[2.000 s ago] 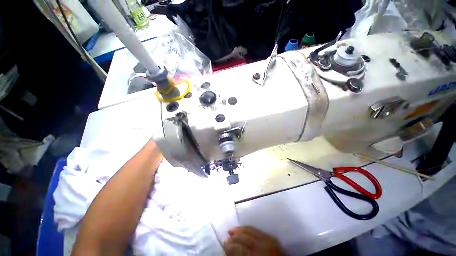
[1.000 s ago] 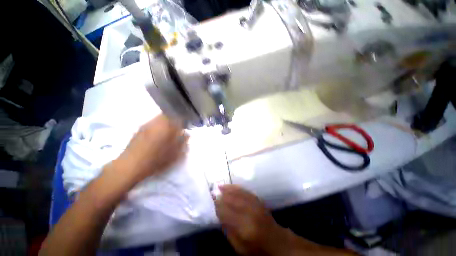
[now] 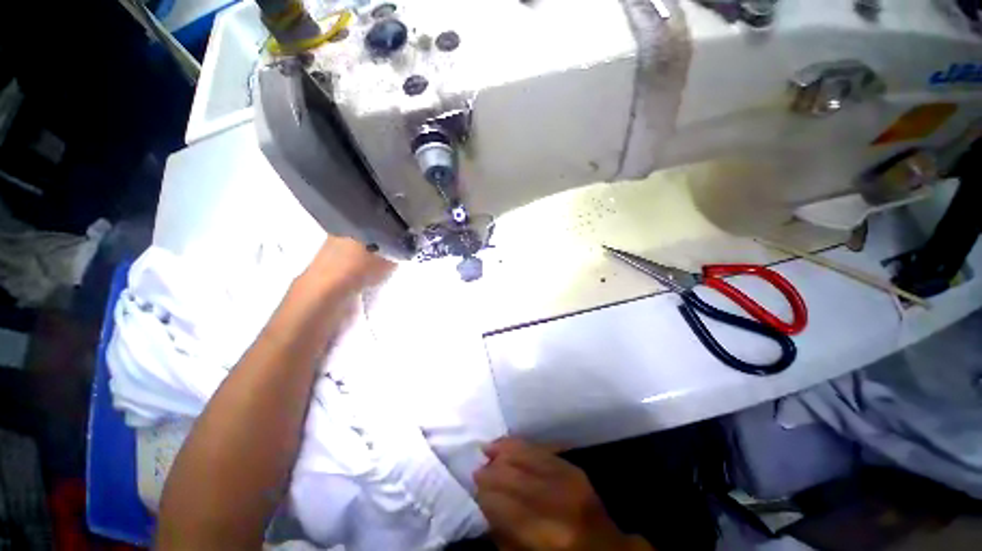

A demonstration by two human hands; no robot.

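Note:
The white garment (image 3: 377, 431) lies on the table left of and under the machine head and hangs toward the front edge. My left hand (image 3: 350, 264) is at the left end of the sewing machine (image 3: 538, 92), partly hidden by it, just left of the presser foot (image 3: 470, 267); its fingers are not clearly visible. My right hand (image 3: 538, 490) is at the table's front edge with its fingertips closed on the garment's edge. The cloth near the needle is overexposed.
Scissors (image 3: 695, 288) with one red and one black loop lie right of the needle. A thin stick (image 3: 840, 269) lies behind them. A blue bin (image 3: 106, 463) stands at the left below the table. A white tray (image 3: 215, 92) sits beyond the table.
The view has shifted closer to the machine. My left hand moved from the cloth in front back to beside the presser foot. My right hand is slightly lower, still at the garment's edge.

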